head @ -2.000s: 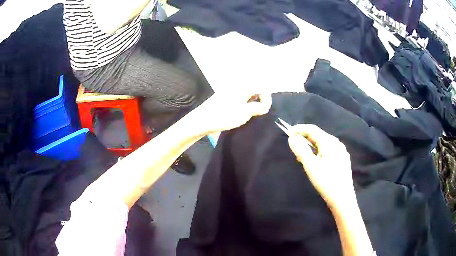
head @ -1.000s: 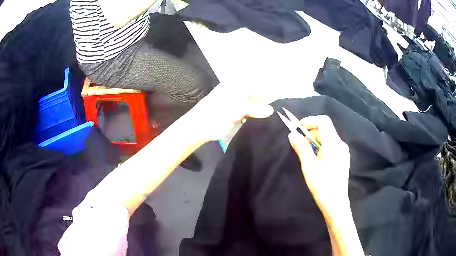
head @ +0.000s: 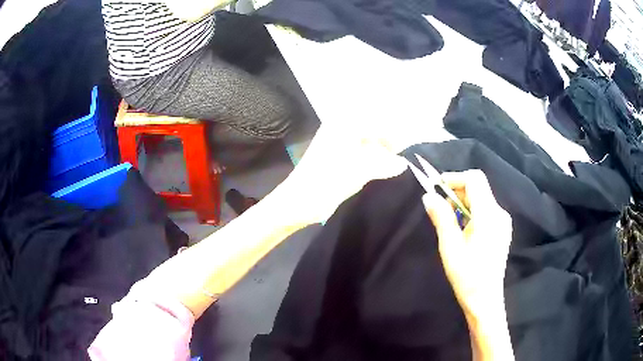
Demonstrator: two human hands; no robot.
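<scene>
The dark garment (head: 395, 268) lies over the table's near edge and hangs down in front of me. My left hand (head: 363, 169) is at its upper left edge, fingers closed on the cloth edge; the fingertips are overexposed and any thread is too fine to see. My right hand (head: 469, 225) holds the thread snips (head: 438, 185), a bit of blue at the grip. The two pale blades are parted and point up-left, their tips close beside the left fingertips, over the garment.
The white tabletop (head: 366, 84) holds more dark garments (head: 493, 127) behind and to the right. A person in a striped top (head: 158, 42) sits at the upper left on a red stool (head: 201, 166). Blue bins (head: 81, 151) and dark cloth (head: 84, 261) are at the left.
Both hands have moved slightly to the right along the garment's upper edge. The snips' blades, narrowly parted at first, are wider apart and nearer the left fingertips.
</scene>
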